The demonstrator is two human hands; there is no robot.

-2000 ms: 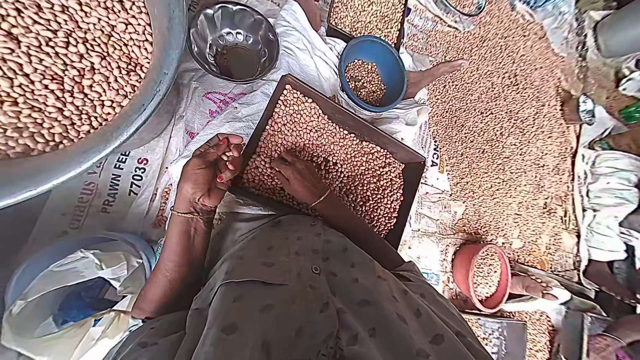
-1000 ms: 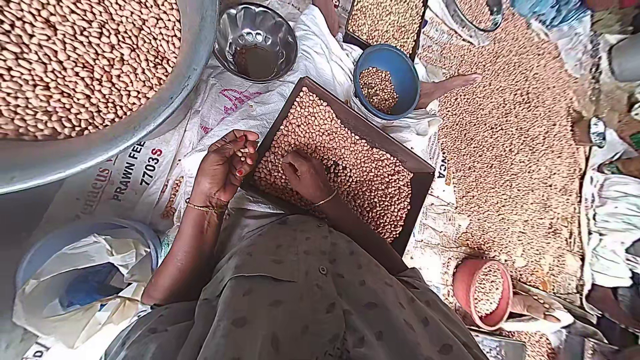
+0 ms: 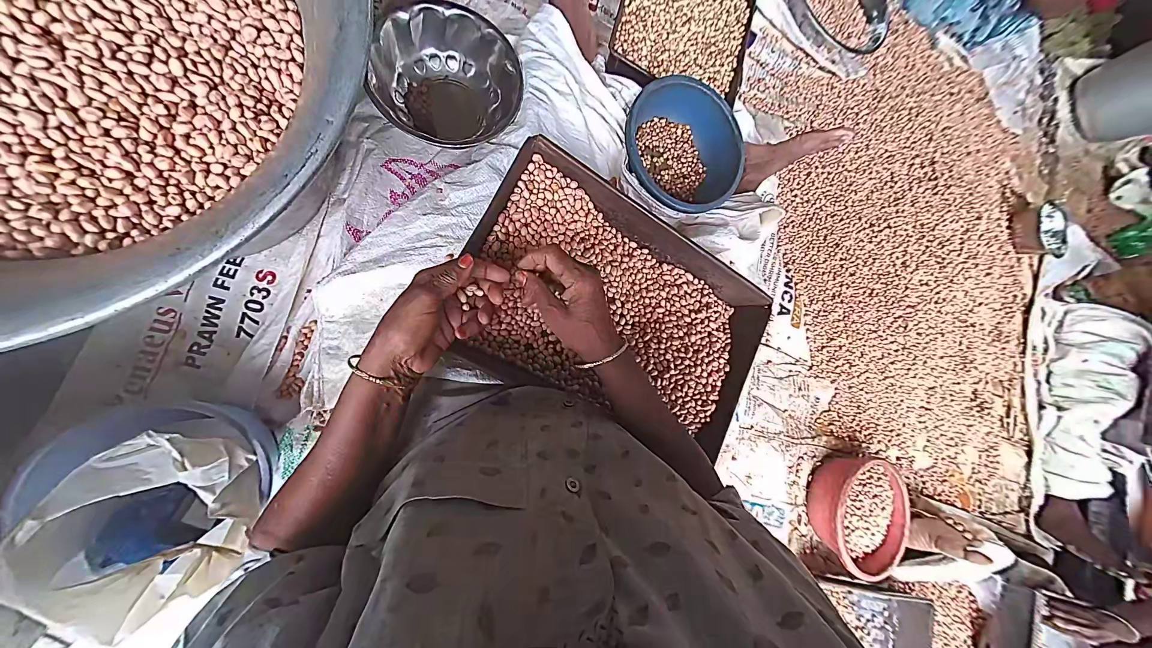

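Note:
A dark rectangular tray (image 3: 661, 232) full of pinkish-brown peanuts (image 3: 630, 288) lies against my lap, tilted in the view. My left hand (image 3: 450, 301), with a bangle at the wrist, is cupped over the tray's left side and holds a few peanuts (image 3: 470, 295). Right beside it, above the peanuts, my right hand (image 3: 571, 301) has thumb and forefinger pinched together near the left fingers. Whether something small is between those two fingertips I cannot tell. Behind the tray stands a blue plastic bowl (image 3: 686, 144), partly filled with peanuts.
A large metal basin (image 3: 315, 135) of peanuts fills the upper left. Near it are a fluted metal bowl (image 3: 445, 72) and, lower, a bag-lined tub (image 3: 243, 423). Spread peanuts (image 3: 900, 270), a red bucket (image 3: 823, 508) and another tray (image 3: 616, 54) lie beyond. Other people's feet and hands show.
My right hand has risen from the peanuts in the tray and come to my left hand. The left hand has turned and opened somewhat, showing the peanuts in it.

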